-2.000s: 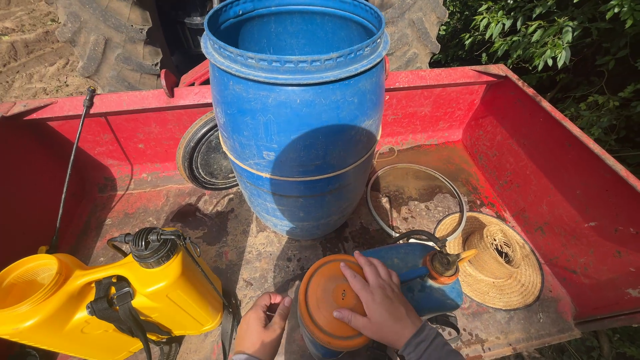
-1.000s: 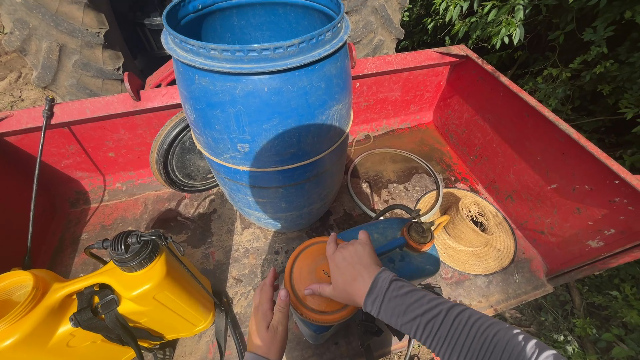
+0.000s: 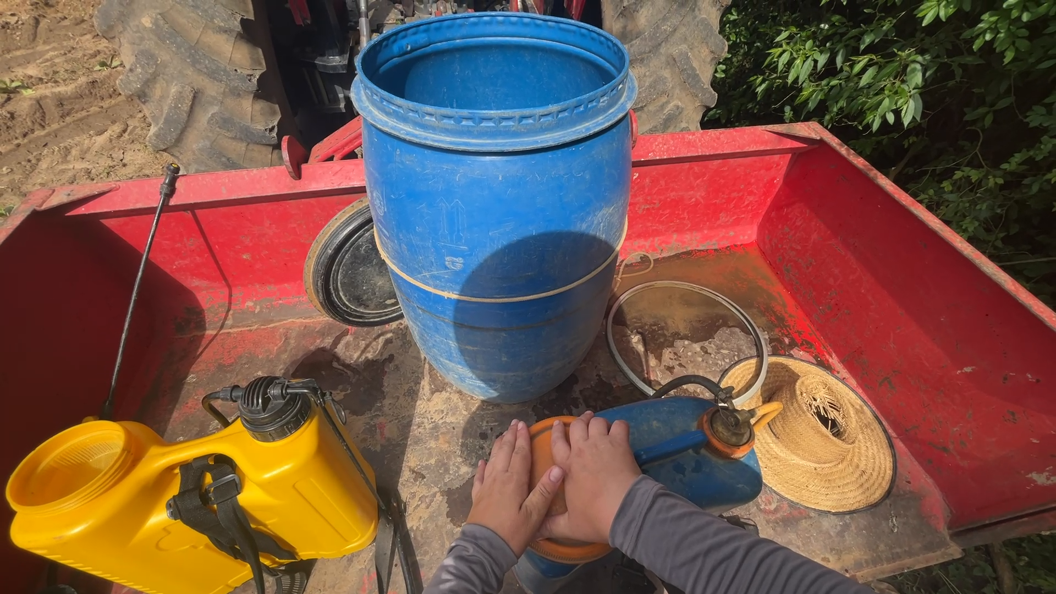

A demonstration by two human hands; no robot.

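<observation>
Both palms lie flat on the orange round lid point(image 3: 541, 436) of a blue container at the bottom centre. On the lid's left side rests my left hand point(image 3: 513, 488); my right hand point(image 3: 592, 478) covers its right part, and the two hands touch. Just right of them lies a blue sprayer tank point(image 3: 701, 474) with an orange collar and a black hose. Behind stands a large open blue plastic drum point(image 3: 495, 206) with a cord around it. A yellow backpack sprayer point(image 3: 305, 495) with black straps sits at the left.
The red metal carrier box point(image 3: 907, 330) has raised sides. A black lid point(image 3: 355, 272) leans behind the drum. A metal ring point(image 3: 615, 342) overlaps a straw hat point(image 3: 808, 470) at the right. The sprayer lance point(image 3: 139, 289) leans at the left; tractor tires point(image 3: 198, 91) stand beyond.
My left hand has moved from the container's left side onto the lid, beside my right hand. The view has shifted somewhat.
</observation>
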